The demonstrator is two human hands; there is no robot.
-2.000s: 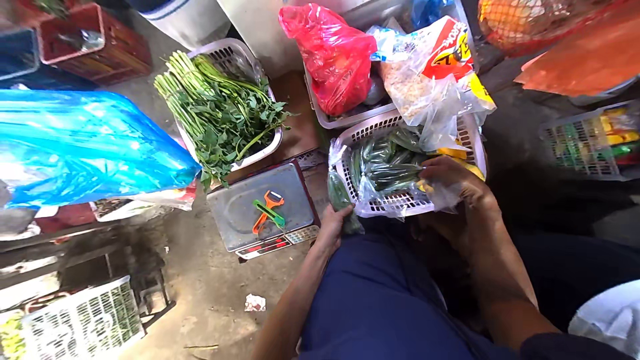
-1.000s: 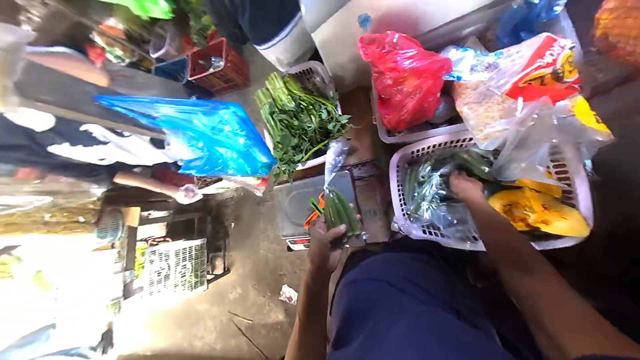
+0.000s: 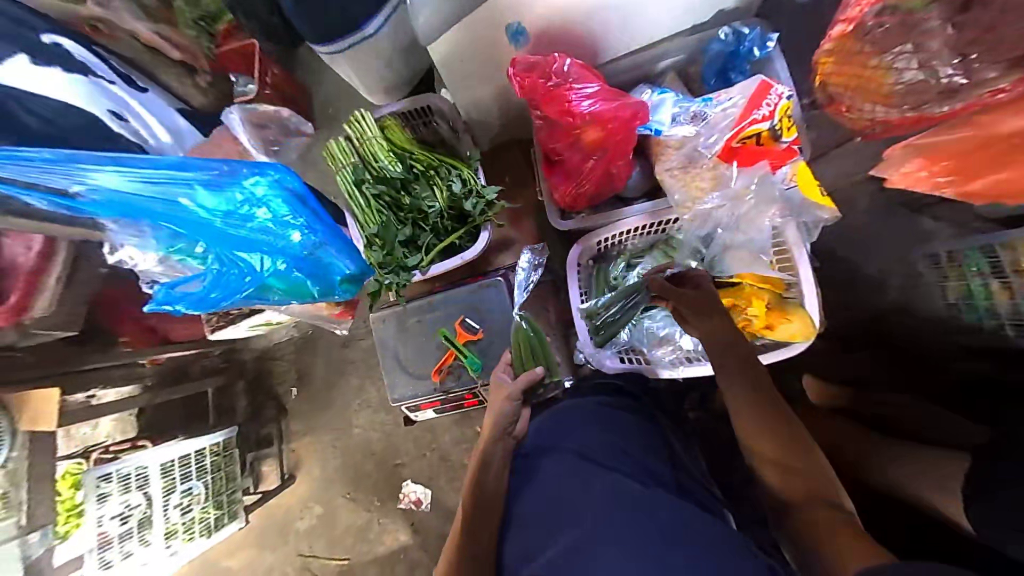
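Observation:
My left hand (image 3: 512, 392) grips a clear plastic bag of okra-like green pods (image 3: 531, 352), its gathered neck pointing up. Over a white plastic basket (image 3: 574, 288), my right hand (image 3: 688, 298) holds another clear bag of green vegetables (image 3: 616, 310) by its upper end. More bagged green vegetables and cut orange pumpkin (image 3: 764, 308) lie in the basket. Left of my left hand, a digital scale (image 3: 400, 352) bears an orange peeler (image 3: 458, 350) crossed with a green-handled tool (image 3: 462, 353).
A basket of leafy green stalks (image 3: 408, 192) stands behind the scale. A grey tub (image 3: 552, 204) holds a red plastic bag (image 3: 576, 128) and other bags. A blue plastic bag (image 3: 240, 224) is at the left, near another person's dark clothing (image 3: 88, 88). A white crate (image 3: 164, 496) is at lower left.
My left hand has brought its bag from the basket's left edge to beside the scale. My right hand, down in the basket a second ago, is now raised with a bag. The view has shifted.

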